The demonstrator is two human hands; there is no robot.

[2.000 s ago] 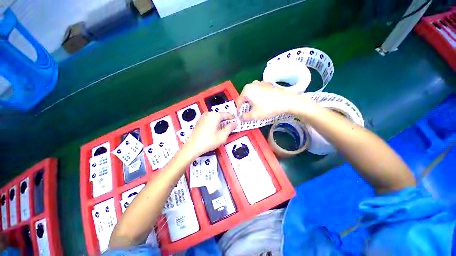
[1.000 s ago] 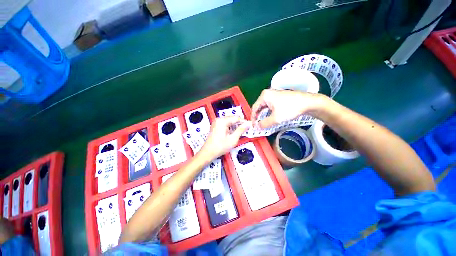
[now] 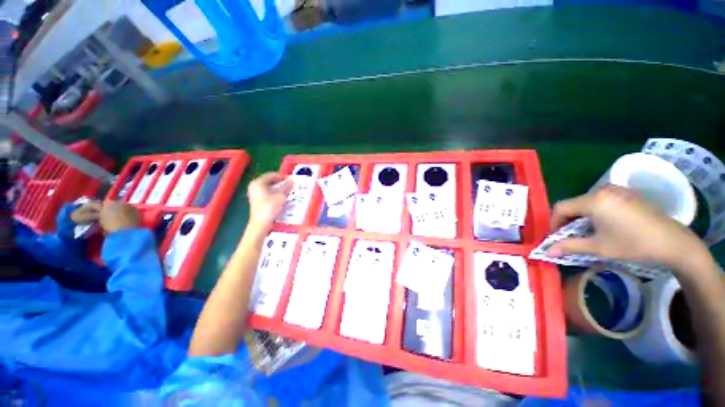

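Note:
The red tray [image 3: 554,318] lies in front of me with two rows of handsets, such as a white one [image 3: 505,350] at the lower right. Loose printed labels lie over several handsets; one label [image 3: 501,205] lies on the dark handset at the upper right. My right hand [image 3: 616,226] pinches the printed label strip [image 3: 566,242] just right of the tray. My left hand [image 3: 269,199] is at the tray's upper left corner, fingertips by the white handset there [image 3: 300,203]; whether it holds a label is unclear.
White label rolls [image 3: 648,187] and a tan roll [image 3: 592,302] sit at the right. Another red tray [image 3: 238,167] lies at the left, beside a person's hand [image 3: 119,215] and blue sleeves. A blue stool [image 3: 246,48] stands beyond the green surface [image 3: 381,111].
The view has swung left. My left hand has left the strip and moved to the tray's far left. My right hand stays on the strip. A label now lies on the upper right handset.

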